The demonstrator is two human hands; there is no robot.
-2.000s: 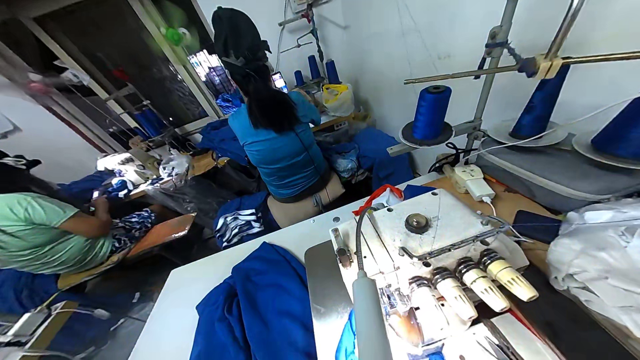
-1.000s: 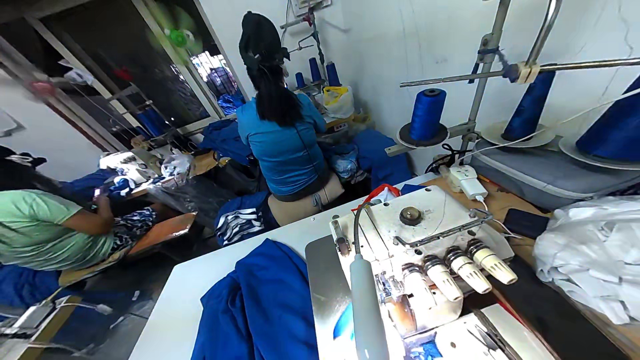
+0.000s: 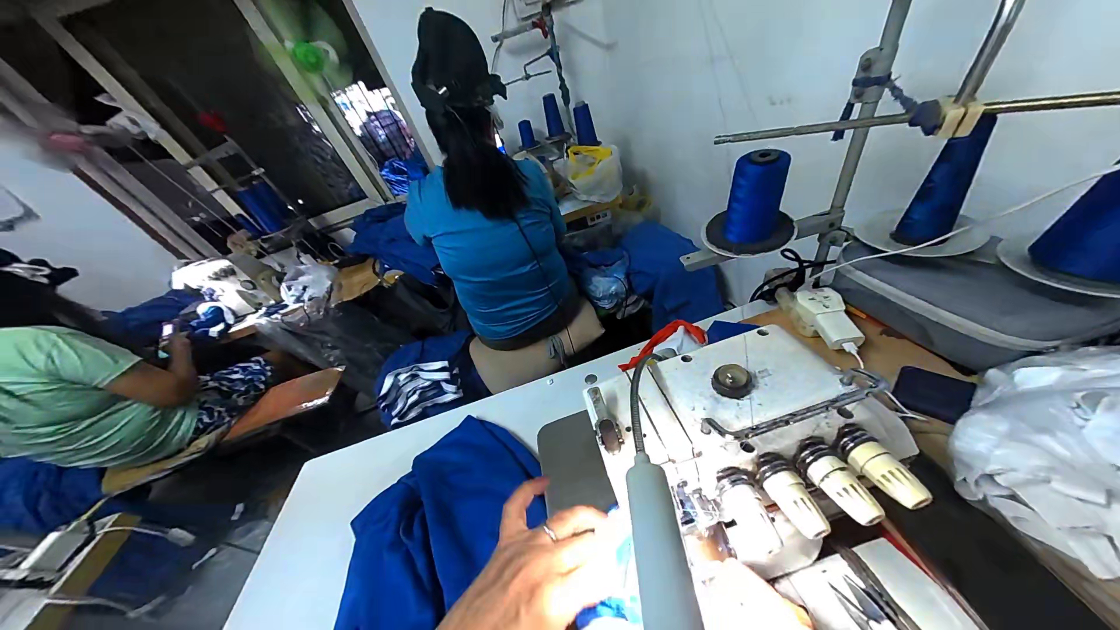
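Note:
My left hand (image 3: 542,560), with a ring on one finger, lies over blue fabric at the left of an overlock sewing machine (image 3: 761,376), its fingers near the presser foot area. Glare washes out the fingertips, so its hold is unclear. My right hand (image 3: 744,599) is at the bottom, partly behind the grey lamp (image 3: 661,534) and bleached by its light; its fingers are hard to see. A piece of bright blue fabric (image 3: 604,612) shows between the hands. A larger dark blue cloth (image 3: 437,525) lies on the white table left of the machine.
Blue thread cones (image 3: 757,197) stand on a metal rack. White fabric strips (image 3: 1041,455), a dark phone (image 3: 934,394) and a white plug adapter (image 3: 827,319) are at right. Tweezers (image 3: 862,604) lie by the machine. Two people sit at other workstations ahead and left.
Both my hands have come into view at the bottom beside the machine. The person in the blue shirt has shifted posture slightly.

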